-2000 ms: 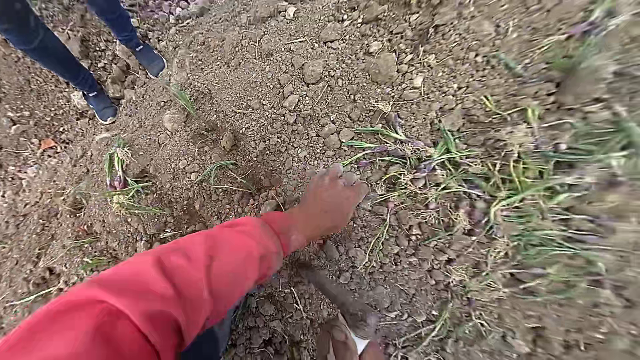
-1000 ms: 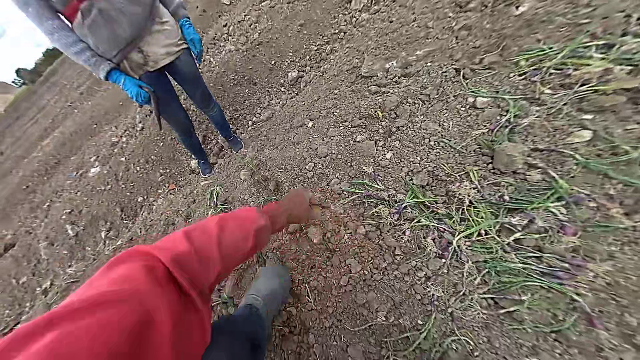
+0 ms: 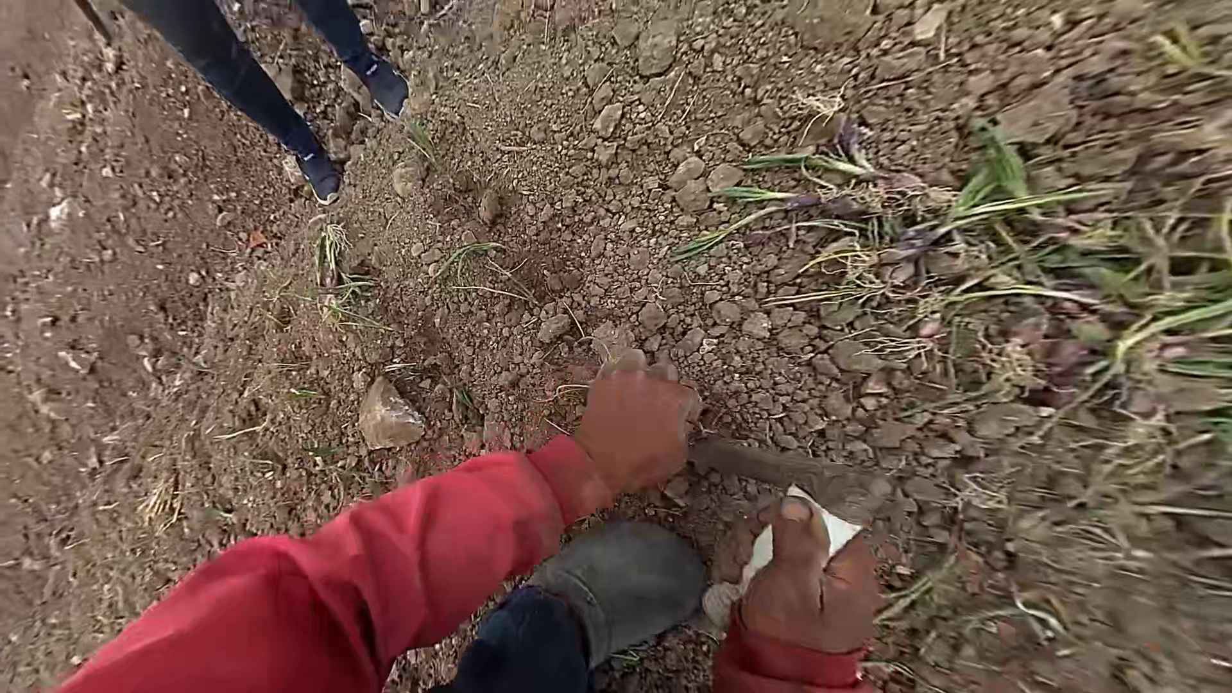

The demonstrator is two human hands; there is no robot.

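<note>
My left hand [image 3: 640, 421], in a red sleeve, is low over the loose soil with its fingers curled; whether it holds anything is hidden. Beside it runs a dark, blurred bar-like thing [image 3: 770, 464], which may be part of a tool. My right hand [image 3: 813, 582] is at the lower right, its thumb pressed on a white, flat-looking thing [image 3: 839, 527]. Onion seedlings [image 3: 905, 231] with green leaves and purplish bulbs lie in a loose spread to the right. A small bunch of seedlings [image 3: 330, 255] and a single seedling [image 3: 467, 255] are at the left.
My grey boot [image 3: 630, 582] stands on the soil just below my hands. Another person's legs and dark shoes [image 3: 318, 173] are at the upper left. A pale stone [image 3: 389, 416] sits left of my left hand, and clods [image 3: 657, 46] are scattered over the ground.
The view has tipped down since one second ago, so the other person's blue-gloved hands are out of sight. My right hand, not seen one second ago, now shows near my left hand.
</note>
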